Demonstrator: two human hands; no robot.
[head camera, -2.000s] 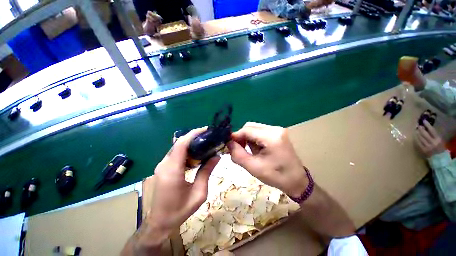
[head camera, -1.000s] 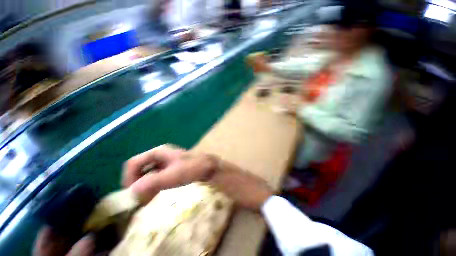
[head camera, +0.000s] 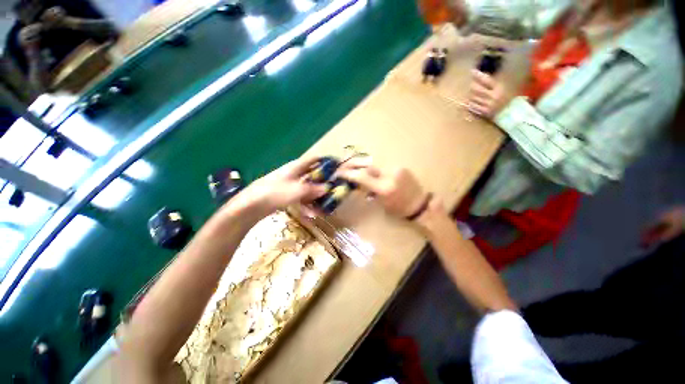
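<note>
Two black banded units, side by side and slightly blurred, are held above the cardboard bench cover beyond the parts box. My left hand grips them from the left. My right hand is at their right side, with its fingers closed on them near a thin loop. The fingers hide part of the units. The open parts box, full of pale slips, stands below my left forearm.
The green conveyor belt runs along the left with several black units. Shiny clear strips lie on the cardboard cover beside the box. Another person in a pale green jacket sits at the right, near two black pieces.
The view has swung right. The rounded black unit held over the box earlier no longer shows in my hands; they now hold two banded units farther along the bench.
</note>
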